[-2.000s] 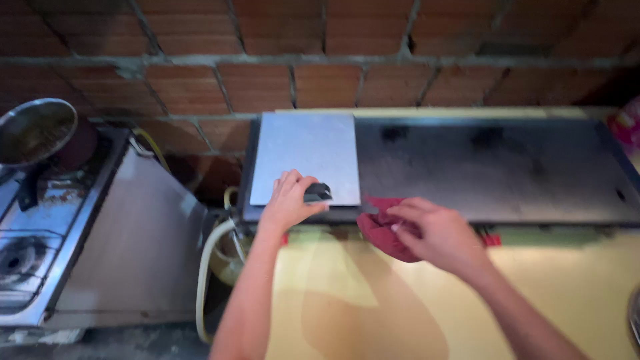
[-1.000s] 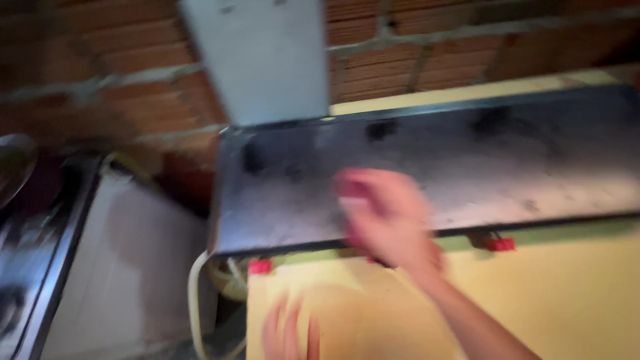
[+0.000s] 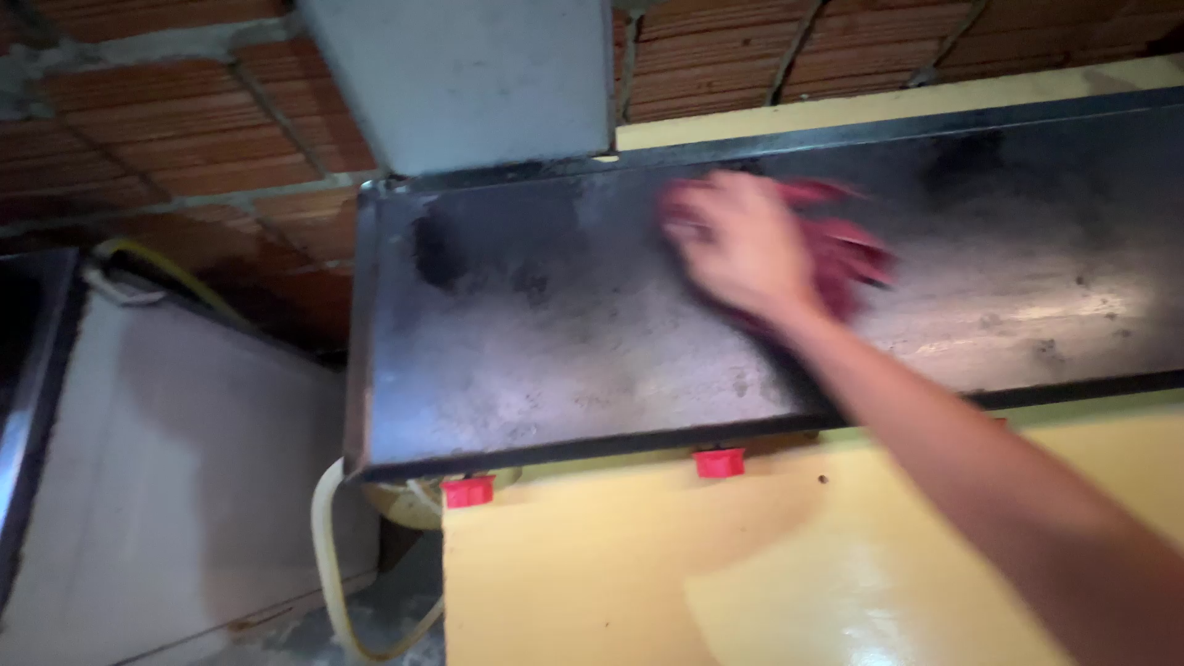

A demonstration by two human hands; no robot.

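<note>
My right hand [image 3: 745, 245], blurred, is on a dark red cloth [image 3: 837, 264] over the dark metal griddle plate [image 3: 555, 324], right of the middle of the visible part. Folds of the cloth stick out to the right of the fingers. Dark stains and small specks mark the griddle surface. A flat metal cover [image 3: 481, 83] stands upright at the griddle's back edge, at the left, against the brick wall. My left hand is out of view.
Red knobs [image 3: 720, 462] sit below the griddle's front edge, above the yellow panel [image 3: 573, 573]. A pale hose [image 3: 328, 555] loops down at the left corner. Further left is the side of a white stove [image 3: 185, 416]. A brick wall [image 3: 166, 129] runs behind.
The metal cover, lying on the griddle's left part two seconds ago, now stands behind it. My left hand, which was on its handle, has left the view. My right hand has moved onto the griddle with the cloth.
</note>
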